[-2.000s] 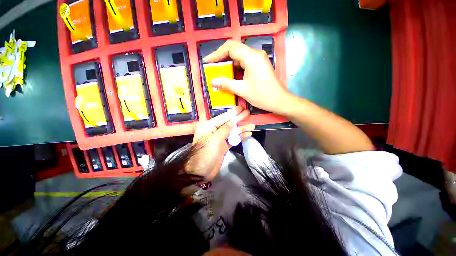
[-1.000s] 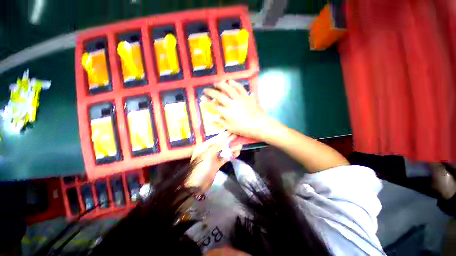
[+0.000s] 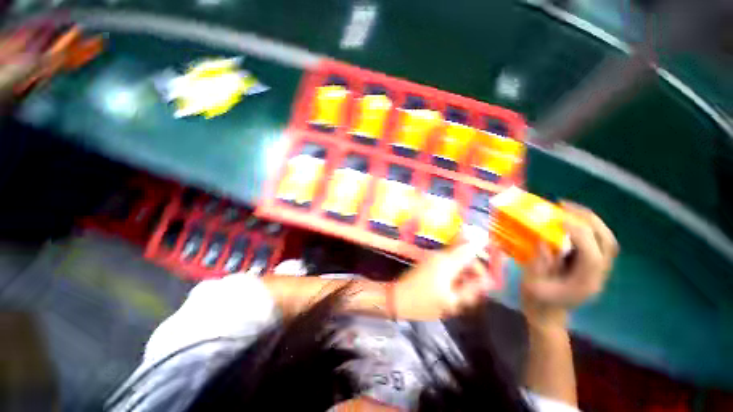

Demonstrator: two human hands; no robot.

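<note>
A red tray (image 3: 309,211) with two rows of phones lies on the green bench, blurred. Orange batteries (image 3: 371,115) show in the phones, with yellow tabs on the far row. The near-row slot at the right end shows a phone (image 3: 481,205) with no battery visible, partly covered. My right hand (image 3: 572,259) is shut on an orange block (image 3: 526,224), a stack of batteries or a battery box, over the tray's right end. My left hand (image 3: 450,278) is at the tray's near edge, beside the block; a small white thing (image 3: 474,240) shows at its fingertips.
A yellow-white tab pile (image 3: 210,87) lies on the bench left of the tray. Another person's hand (image 3: 18,74) and orange items (image 3: 74,50) are at the far left. A lower red tray of phones (image 3: 205,241) is below the bench edge at left.
The view has swung right and tilted. My right hand has left the phone in the near row and now holds the orange block. My left hand stays near the tray's front edge.
</note>
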